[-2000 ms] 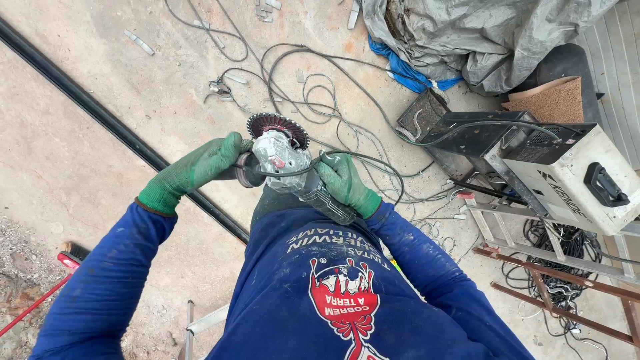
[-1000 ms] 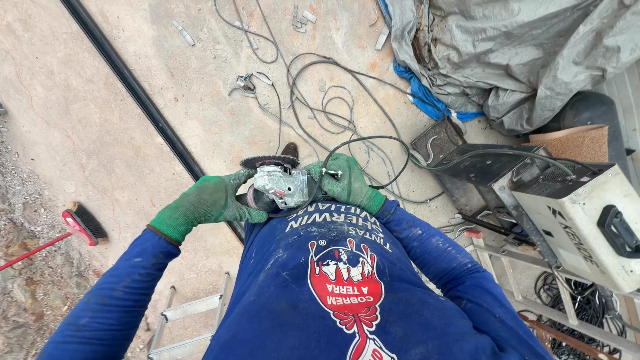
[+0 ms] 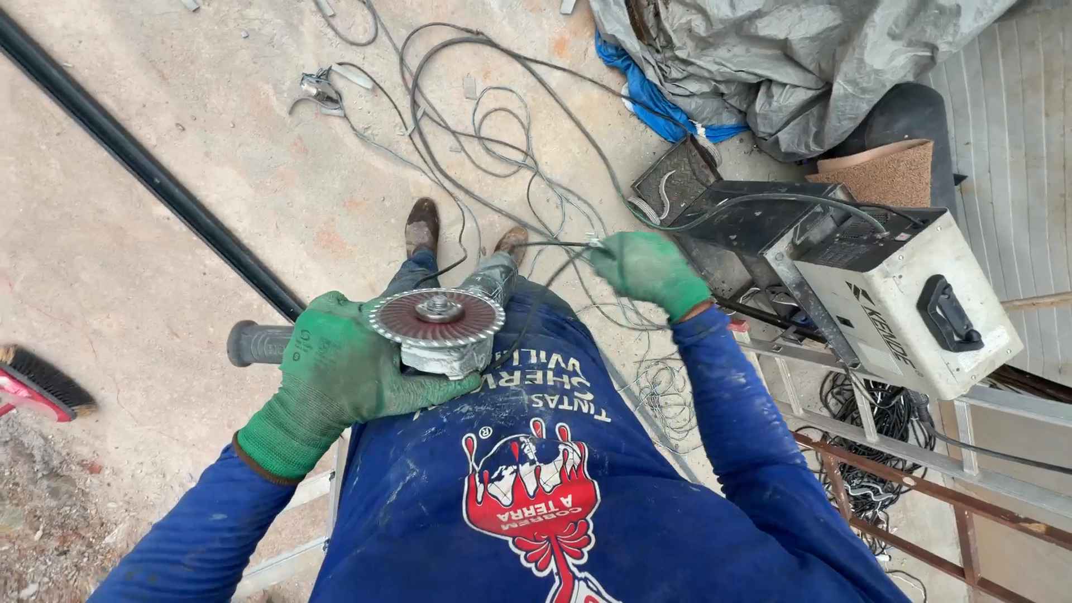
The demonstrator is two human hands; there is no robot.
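Note:
My left hand [image 3: 339, 360], in a green work glove, grips the head of an angle grinder [image 3: 448, 356] against my body. The grinder's toothed disc [image 3: 437, 318] faces up, and its black side handle [image 3: 255, 343] sticks out to the left of the glove. The grinder's grey, worn body [image 3: 494, 276] points away toward my feet. Off to the right, my right hand [image 3: 649, 268], gloved too, is closed around a thin black cable [image 3: 548, 244] near its end. Part of the cable hangs over my blue shirt.
Cables [image 3: 502, 142] lie looped on the concrete floor around my boots. A long black metal bar [image 3: 159, 167] runs at left, with a broom head [image 3: 42, 389] below it. At right stand a welding machine [image 3: 904, 301], an aluminium ladder [image 3: 888, 444] and a grey tarpaulin [image 3: 804, 59].
My right hand has moved right, away from the grinder, holding the cable. The grinder has turned so that its disc faces up, still in my left hand.

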